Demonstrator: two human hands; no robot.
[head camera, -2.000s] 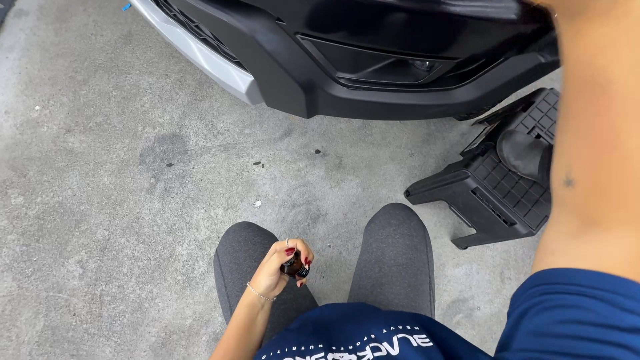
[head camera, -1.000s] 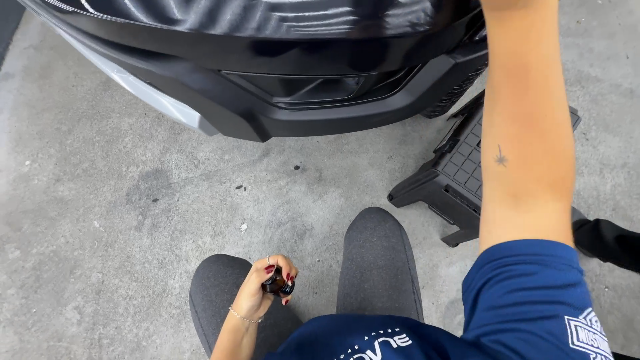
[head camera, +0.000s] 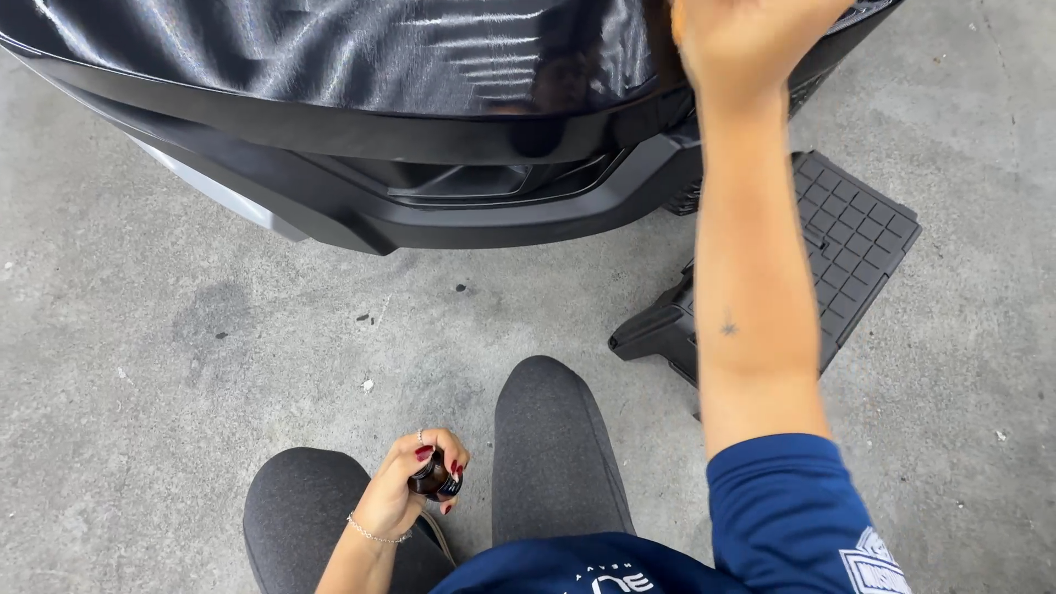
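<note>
Low in the view, my left hand (head camera: 412, 470) is closed around a small dark brown glass bottle (head camera: 436, 478), held over my left thigh. My right arm reaches up across the car's front corner. My right hand (head camera: 755, 33) is at the top edge of the view, over the glossy dark painted panel (head camera: 371, 49), with its fingers mostly cut off. A bit of something orange shows at its left side; what it is and how it is held cannot be told. Wavy light reflections run across the panel.
Below the panel is the car's black plastic bumper trim (head camera: 511, 223) with a silver piece (head camera: 206, 186) at left. A black plastic step stool (head camera: 858, 239) stands on the concrete floor (head camera: 165, 396) at right, partly behind my right arm. My knees are close below the bumper.
The view has shifted, showing more of the car's upper panel. My right hand, out of view or cut off before, now shows in part at the top. My left hand keeps the bottle.
</note>
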